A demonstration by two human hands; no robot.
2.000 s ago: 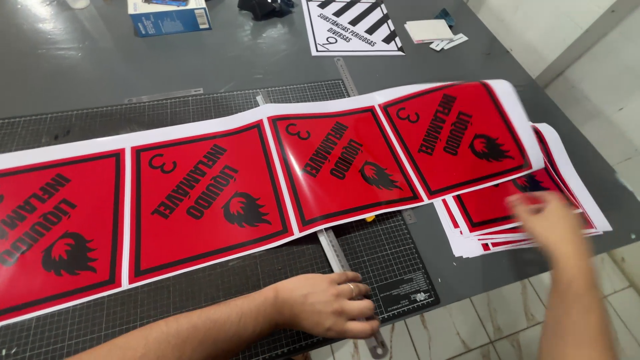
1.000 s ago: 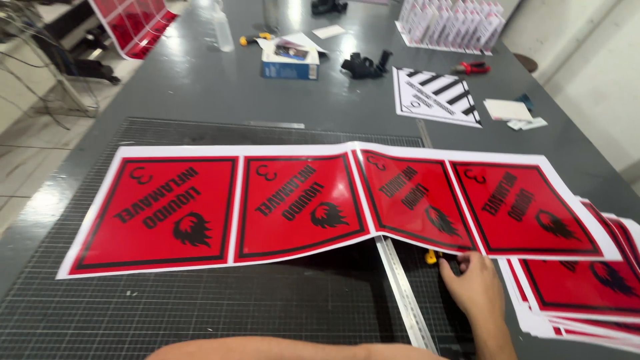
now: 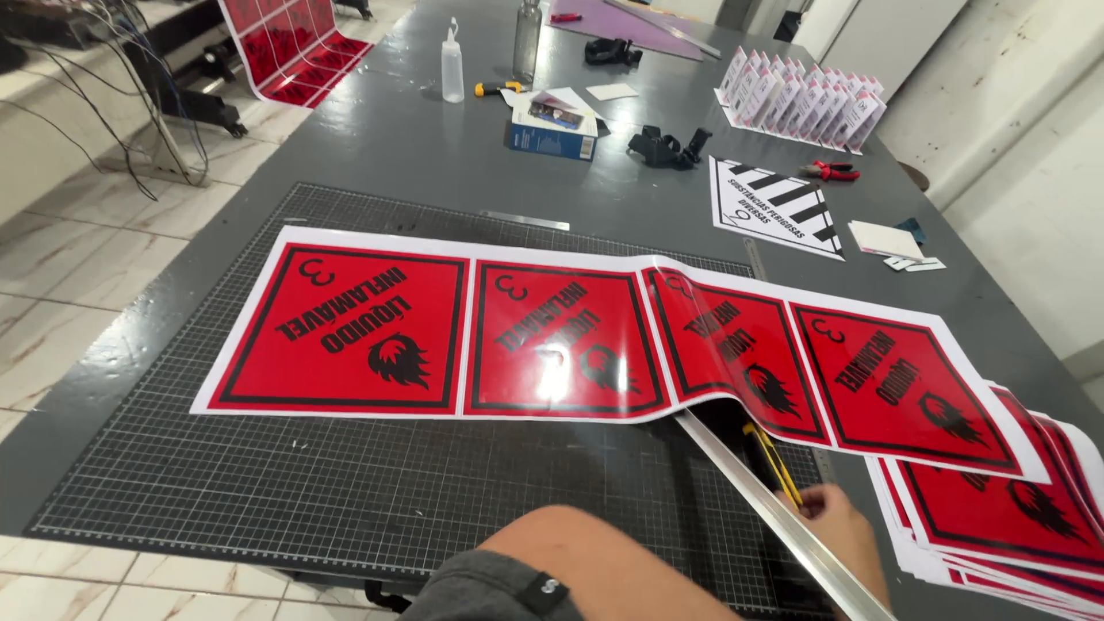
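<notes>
My right hand (image 3: 835,517) has its fingers around the near end of a yellow utility knife (image 3: 778,467), whose far end lies by the lifted edge of the sheet. A printed strip of red flammable-liquid signs (image 3: 552,336) lies across the cutting mat (image 3: 345,492), bulging upward near its third sign. A metal straightedge (image 3: 776,522) runs out from under that bulge toward the lower right, left of my right hand. My left hand is out of view; a bent arm and grey sleeve show at the bottom.
A stack of red signs (image 3: 1009,517) lies at the right, partly under the strip. Beyond the mat are a small steel ruler (image 3: 524,220), a striped sign (image 3: 770,211), red-handled pliers (image 3: 830,171), black straps (image 3: 668,148), a blue box (image 3: 552,138) and a plastic bottle (image 3: 452,65).
My right hand has moved from the sign stack to the yellow knife and taken hold of it. My left hand, earlier on the straightedge, has left the view. The view has shifted widely.
</notes>
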